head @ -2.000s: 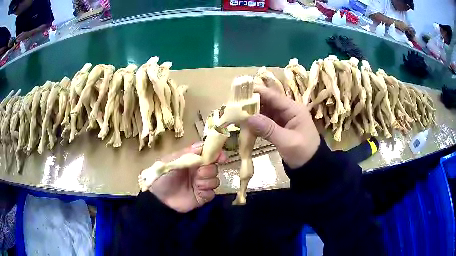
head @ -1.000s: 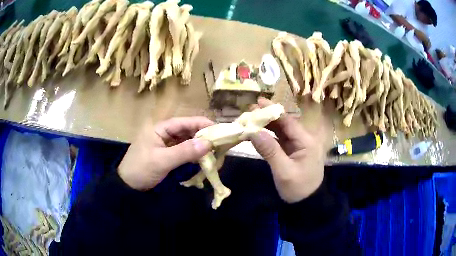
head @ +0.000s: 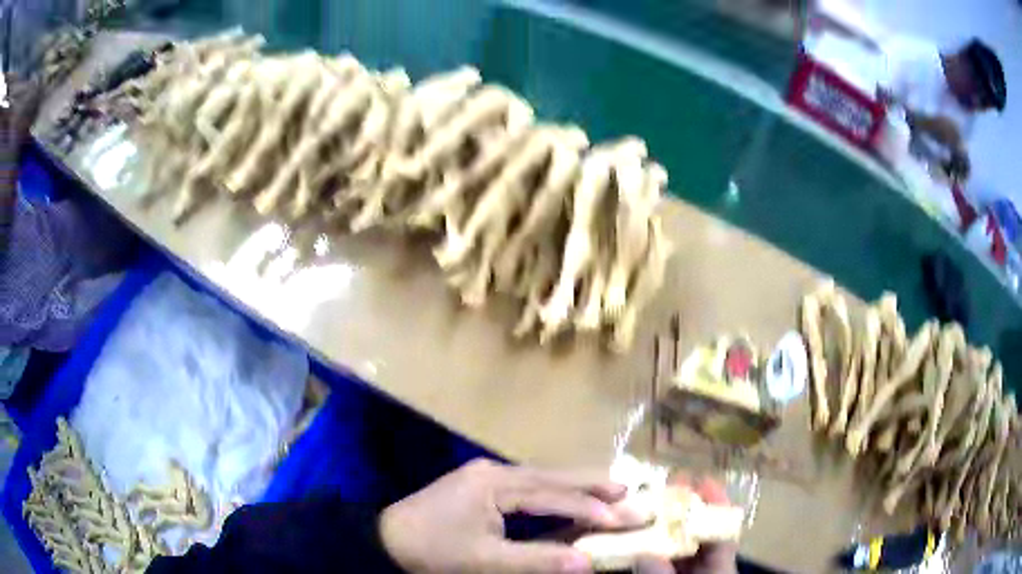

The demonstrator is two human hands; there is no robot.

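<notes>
My left hand point(head: 504, 518) is at the bottom centre, its fingers on a tan figure lower body point(head: 661, 527), blurred and partly hidden by the fingers. My right hand point(head: 717, 547) shows only as fingertips on the right end of the same piece, cut off by the bottom edge. The piece's legs are not visible. Behind it, a stained yellowish block point(head: 723, 409) with a red piece on top sits on the tan covering, with a white oval dish point(head: 786, 368) at its right.
Rows of tan legs point(head: 493, 168) stand at left, and more legs point(head: 930, 392) at right. A blue crate point(head: 107, 325) at lower left holds a white liner point(head: 191, 381) and loose legs point(head: 84, 505). A black-yellow handle point(head: 897, 549) lies lower right. A person point(head: 941, 101) is opposite.
The view has swung left, showing more of the left row and crate. The hands and held piece sit lower in the picture. Both hands still hold the piece, whose legs no longer show.
</notes>
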